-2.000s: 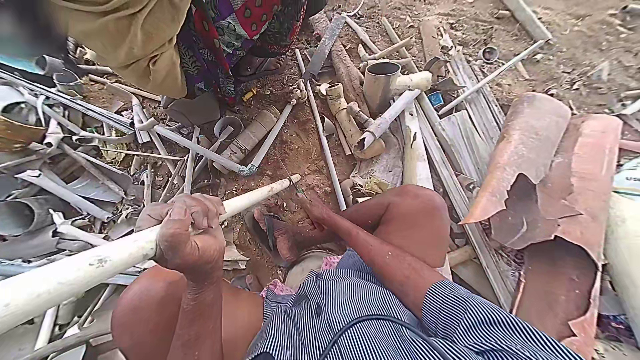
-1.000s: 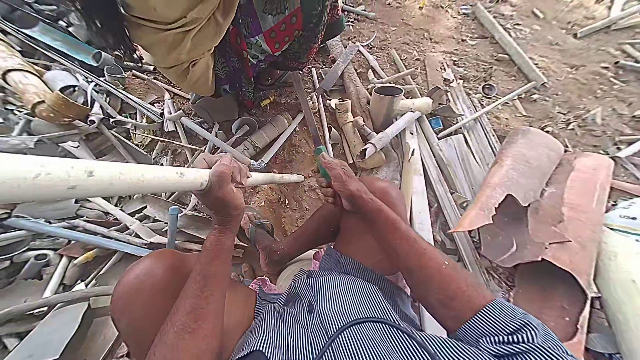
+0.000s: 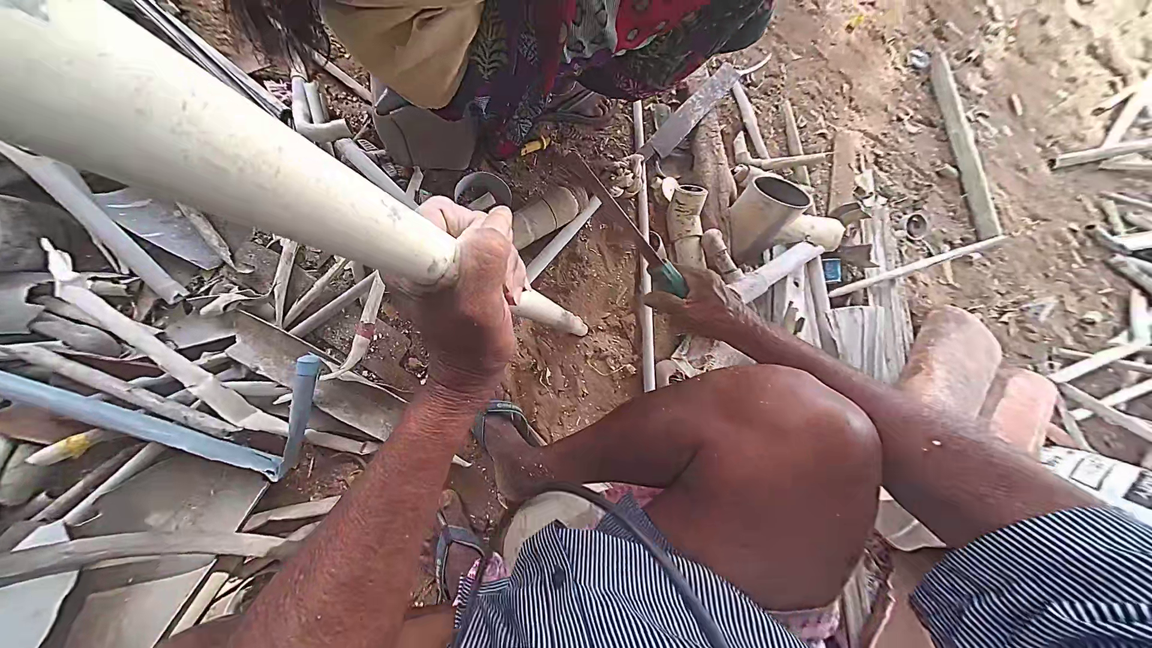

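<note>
My left hand [image 3: 472, 279] is closed around a long off-white plastic pipe [image 3: 243, 153], which slants from the upper left, its far end [image 3: 558, 315] poking out beyond my fist over the dirt. To the right, my right hand [image 3: 706, 301] grips the green handle [image 3: 670, 279] of a handsaw. The saw's thin dark blade [image 3: 616, 205] points up and left, apart from the pipe.
Pipe scraps and broken plastic sheets [image 3: 189, 499] lie at the left, with a blue pipe [image 3: 144, 423] among them. A wide grey pipe fitting [image 3: 769, 211] lies beyond my right hand. Another person in patterned cloth [image 3: 531, 54] is close ahead; wooden planks [image 3: 873, 315] lie at right.
The pipe's near part has risen across the upper left of the view. My right hand and the saw have shifted to the right, away from the pipe's end. The view has tilted.
</note>
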